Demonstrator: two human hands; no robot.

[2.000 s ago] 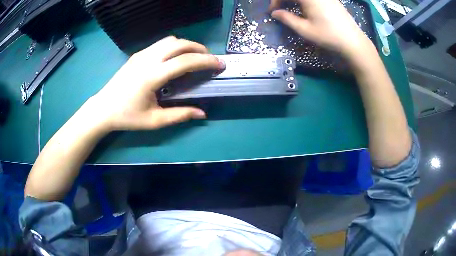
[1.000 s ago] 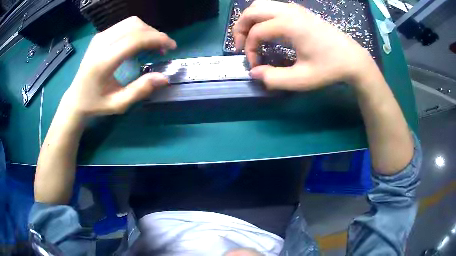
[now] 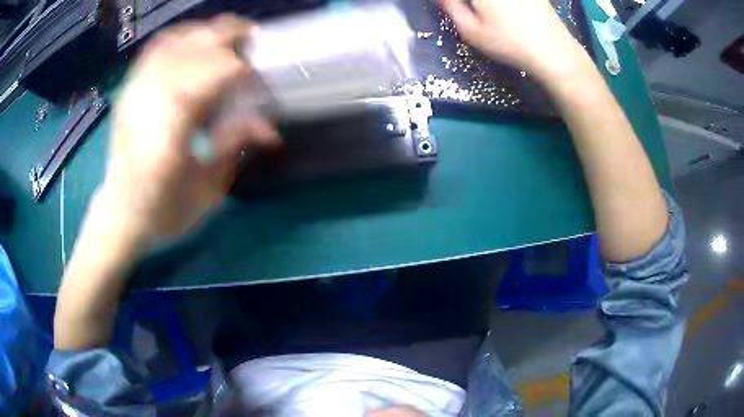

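A silver-topped metal housing (image 3: 330,57), blurred by motion, is tilted above and behind a second dark housing (image 3: 351,147) on the green bench. The dark housing shows ringed holes at its right end. My left hand (image 3: 175,122), also blurred, grips the silver-topped housing at its left end. My right hand (image 3: 518,37) is over the black parts tray (image 3: 522,102), partly cut off by the top edge; whether its fingers hold anything cannot be told. Small shiny fasteners (image 3: 481,85) are scattered in the tray.
A separate narrow dark bar (image 3: 69,147) lies at the left. More dark housings (image 3: 147,20) lie at the upper left. A pale plastic item (image 3: 610,37) is at the tray's right. The bench's front edge (image 3: 367,271) crosses below; a blue stool (image 3: 546,277) is beneath.
My right hand has left the housing and moved up over the tray. My left hand has closed on a silver-topped housing, now raised and blurred. A dark housing shows in front of it.
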